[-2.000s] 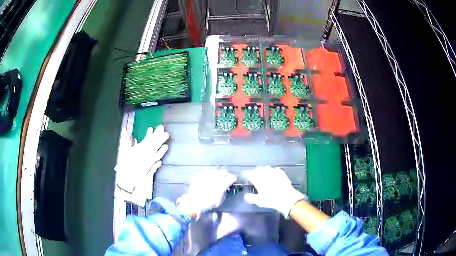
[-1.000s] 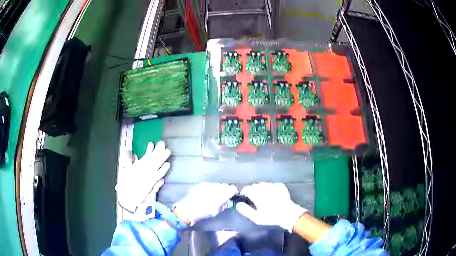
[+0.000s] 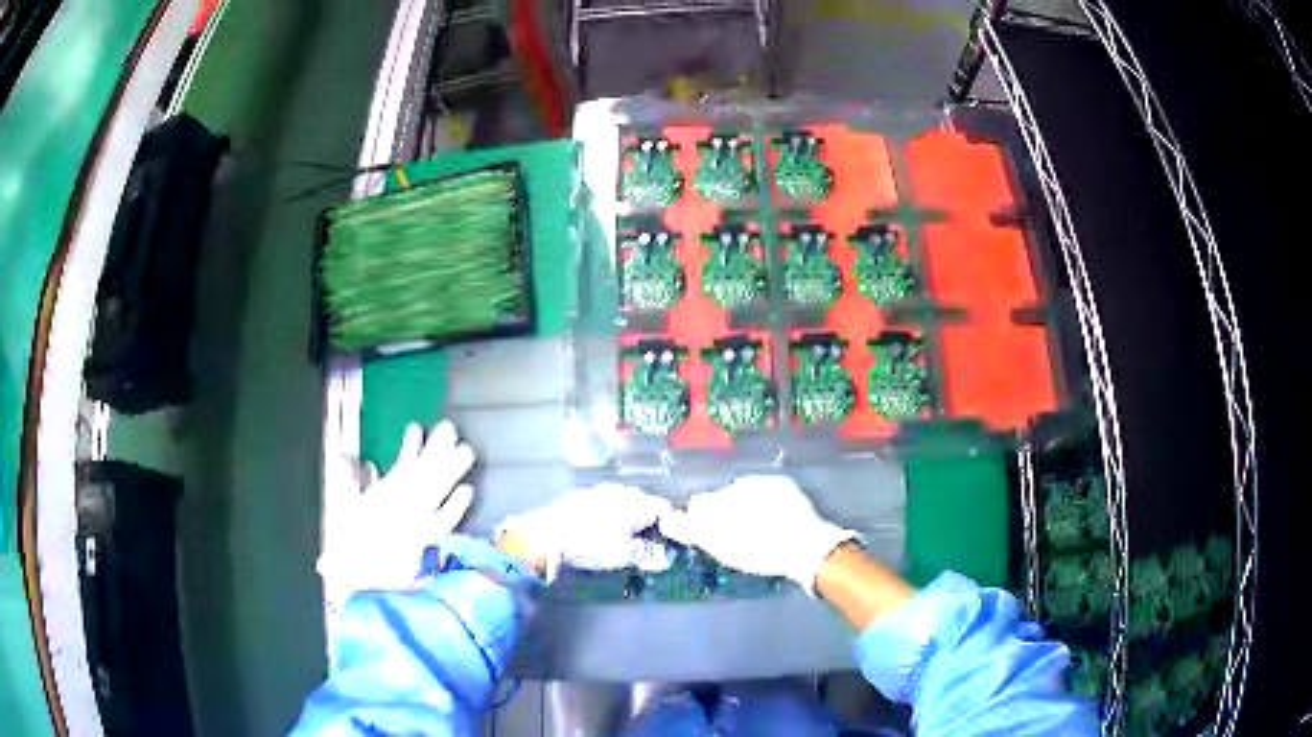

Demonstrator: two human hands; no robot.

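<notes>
Both hands wear white gloves and meet at the near edge of the grey work surface. My left hand (image 3: 597, 528) and my right hand (image 3: 755, 530) have their fingertips together over a green circuit board (image 3: 676, 576), partly hidden under them. The fingers look pinched on its upper edge, but the exact grip is hidden. Beyond them lies a clear blister tray (image 3: 597, 418) with red-orange pockets. Its left and middle columns hold rows of green circuit boards (image 3: 735, 385); the right column shows bare red.
A black-rimmed box of thin green-yellow strips (image 3: 420, 259) sits at the far left. A spare white glove (image 3: 396, 504) lies near my left forearm. Chrome wire racks (image 3: 1101, 360) with boards stand at right. Black crates (image 3: 137, 576) stand at left.
The view has shifted slightly. My hands have come a little away from my body, and a green board now shows below them, where only a small dark part showed before.
</notes>
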